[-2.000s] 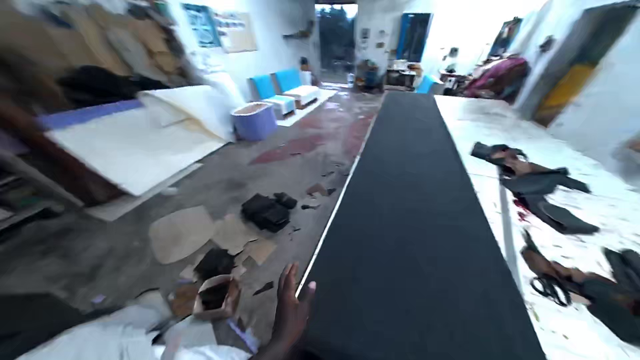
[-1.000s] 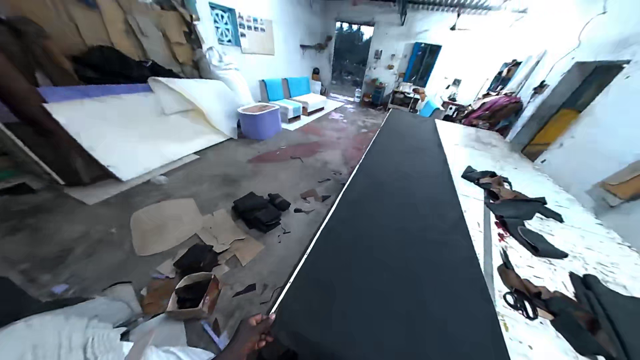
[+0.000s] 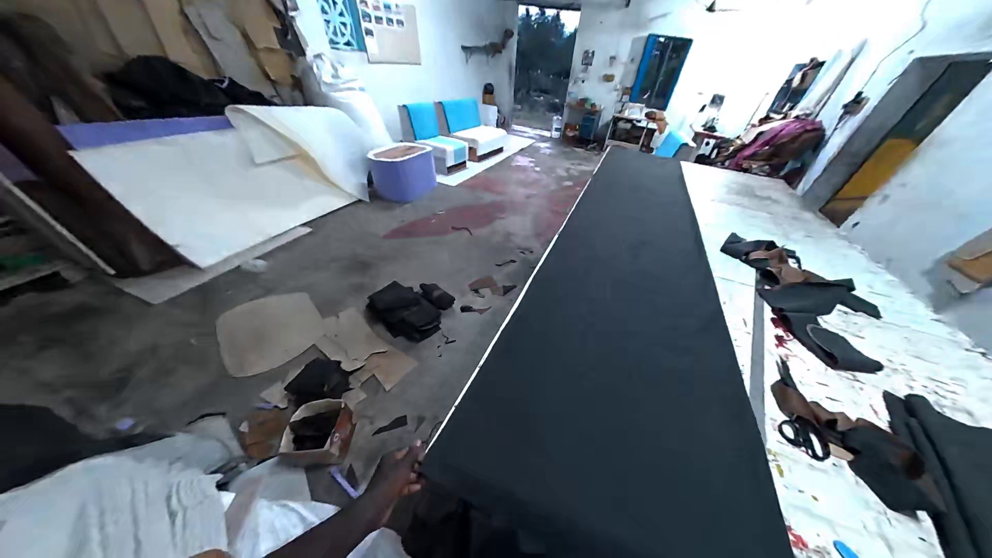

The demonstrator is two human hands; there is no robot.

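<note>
A long dark sheet of fabric or similar material [image 3: 604, 341] lies flat along the left side of a long white table [image 3: 744, 310]. At its near left corner is my left hand [image 3: 401, 469], with its fingers closed on the sheet's edge. My right hand is not in view. To the right of the sheet, a grey metal strip [image 3: 758, 349] lies lengthwise on the table. Black-handled scissors [image 3: 804, 439] rest beside dark and brown scraps [image 3: 876, 457]. Farther up the table are more dark scraps [image 3: 814, 294].
On the floor to the left are an open cardboard box [image 3: 341, 442], a folded black bundle [image 3: 404, 310] and flat beige pieces [image 3: 271, 333]. A purple round stool [image 3: 403, 172] and blue-and-white seats [image 3: 465, 132] stand farther back. Folded dark material [image 3: 953, 457] lies at the table's near right.
Two seconds ago my left hand was raised with fingers spread beside the sheet; now it grips the sheet's near left corner. The view has shifted somewhat.
</note>
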